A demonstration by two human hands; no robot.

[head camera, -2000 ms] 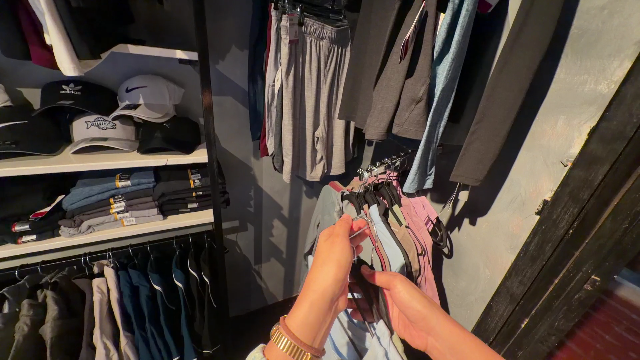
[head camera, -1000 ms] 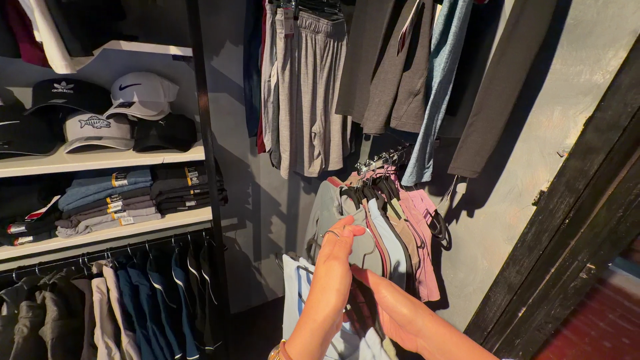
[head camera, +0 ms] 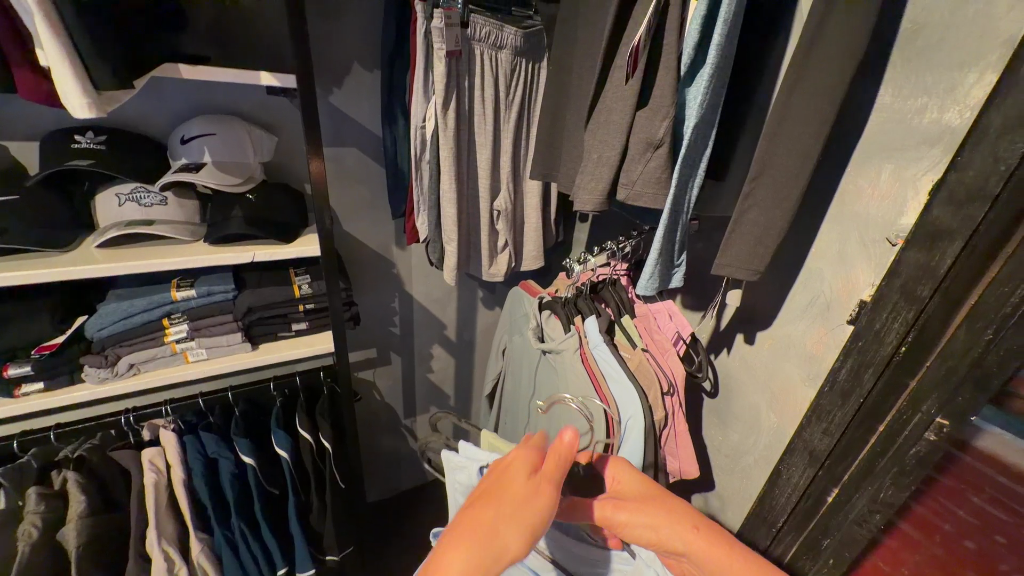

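My left hand [head camera: 520, 488] and my right hand [head camera: 620, 504] meet at the bottom centre, around the necks of several hangers whose metal hooks [head camera: 572, 408] stick up above the fingers. Light blue garments [head camera: 472, 480] hang below and beside the hands, partly hidden by them. Both hands are closed about the hangers; the right hand's fingertips are partly covered. Just beyond them, a grey hooded shirt [head camera: 532, 360] hangs on a wall rail [head camera: 612, 252] with light blue, tan and pink shirts [head camera: 672, 392].
Grey shorts [head camera: 496, 144] and dark trousers [head camera: 800, 144] hang above the rail. At left, a shelf [head camera: 160, 260] holds caps [head camera: 220, 152], with folded garments [head camera: 168, 304] beneath and jackets [head camera: 232, 480] on a lower bar. A black wooden frame [head camera: 904, 360] slants along the right.
My hands have moved down, away from the shirts on the rail. The hanger hooks now show above my fingers, and the grey hooded shirt is more fully in sight.
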